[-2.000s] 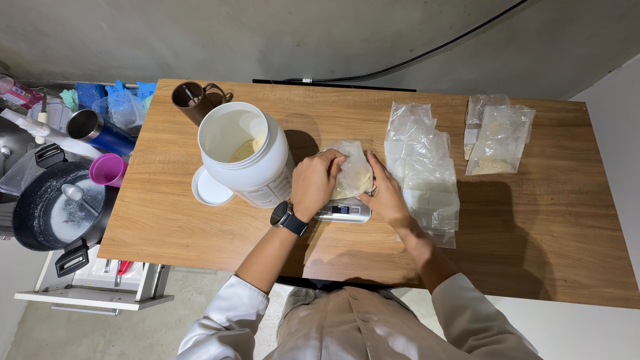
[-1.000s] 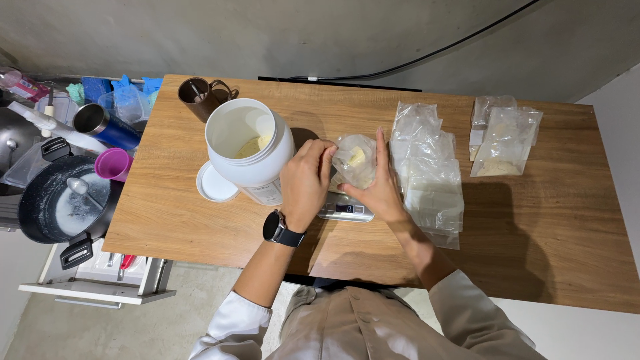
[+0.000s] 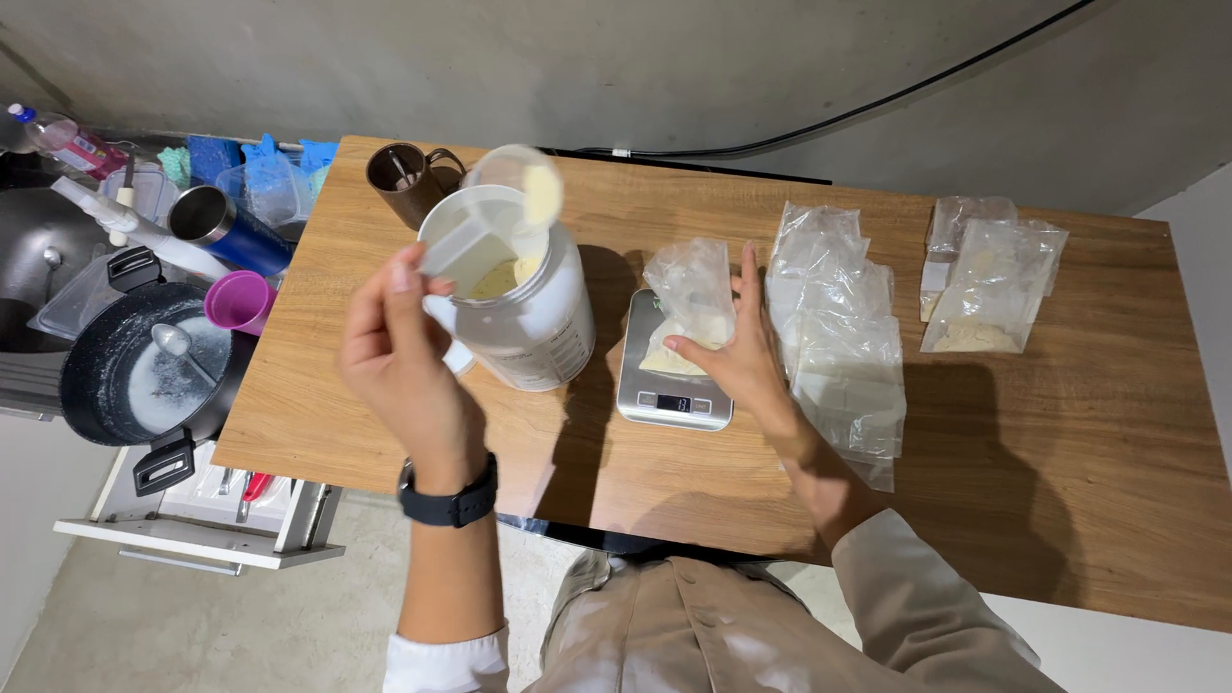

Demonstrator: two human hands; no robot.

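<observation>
My left hand [image 3: 399, 351], with a watch on its wrist, grips the handle of a clear plastic scoop [image 3: 515, 183]. Some pale powder clings inside the scoop, which is blurred over the mouth of a white plastic tub [image 3: 534, 337]. Pale powder lies in the tub too. A clear plastic bag [image 3: 688, 279] with pale powder at its bottom rests on a digital kitchen scale [image 3: 630, 385]. Around the bag's right side my right hand [image 3: 736, 346] is spread, thumb at its lower part; whether it grips the bag I cannot tell.
Overlapping clear bags [image 3: 837, 327] lie right of the scale, with powder-filled bags [image 3: 982, 289] farther right. A brown mug [image 3: 409, 188] stands behind the tub, its lid partly hidden beside it. At left are a black pot [image 3: 96, 385], a purple cup [image 3: 239, 300] and an open drawer [image 3: 192, 539].
My left hand has moved left from the bag to the tub, and the scoop now shows over its mouth. The bag stays by my right hand, and the scale is more exposed.
</observation>
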